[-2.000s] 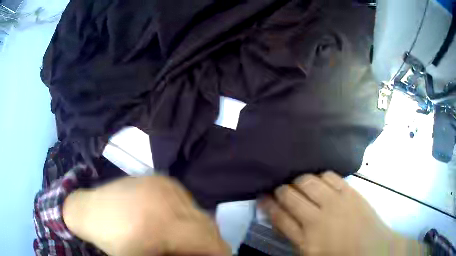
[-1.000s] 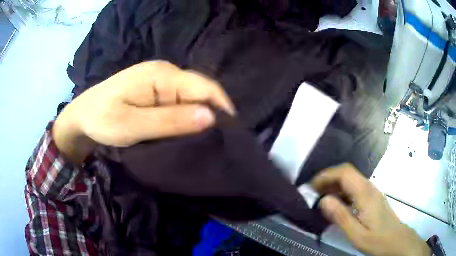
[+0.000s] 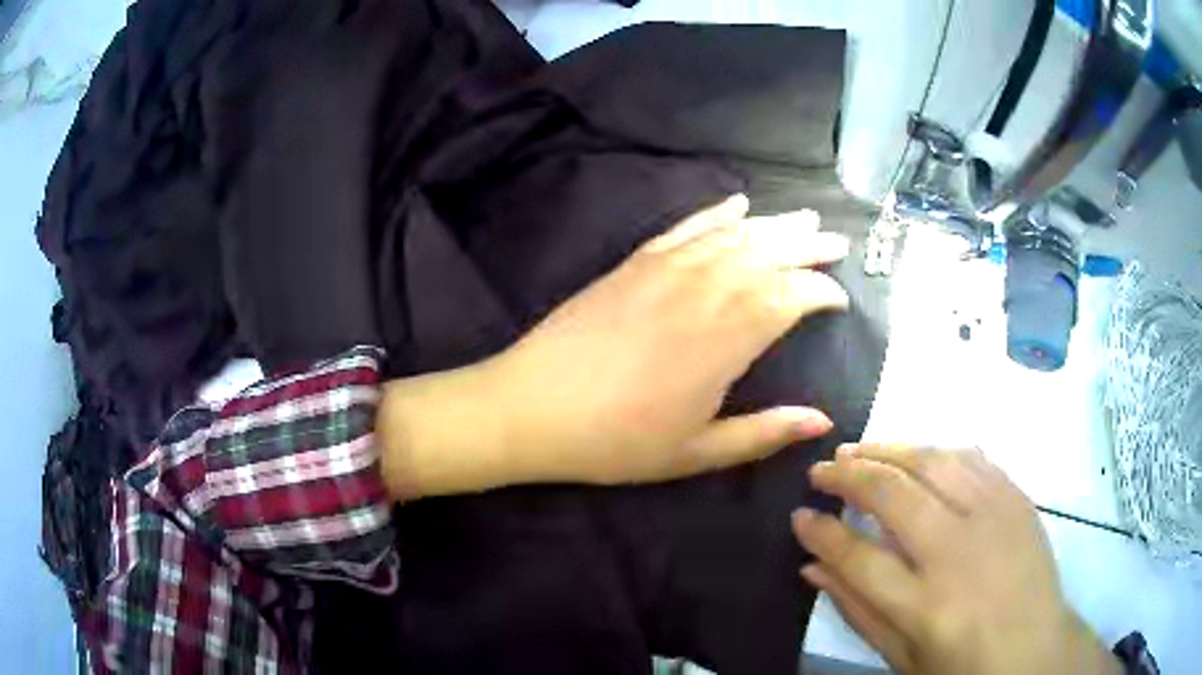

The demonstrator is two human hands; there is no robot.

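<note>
Dark garment cloth (image 3: 316,185) covers the left and centre, with its right edge close to the presser foot (image 3: 881,245). My left hand (image 3: 633,356) lies flat on the cloth, palm down, fingers apart, fingertips just left of the presser foot. My right hand (image 3: 936,541) is at the lower right, fingers bent at the cloth's right edge; a small pale patch shows between its fingers, and whether it grips anything cannot be told. A small piece of a white label (image 3: 231,381) shows beside my left sleeve.
The white sewing machine head (image 3: 1002,79) stands at the upper right. A translucent blue-grey block (image 3: 1040,303) is right of the presser foot. A bundle of white loop tapes (image 3: 1160,409) lies on the machine bed (image 3: 982,396) at the far right.
My left hand has moved right and down from holding up a cloth corner to lying flat on the cloth. The large white label near my right hand is out of sight. The cloth lies flatter.
</note>
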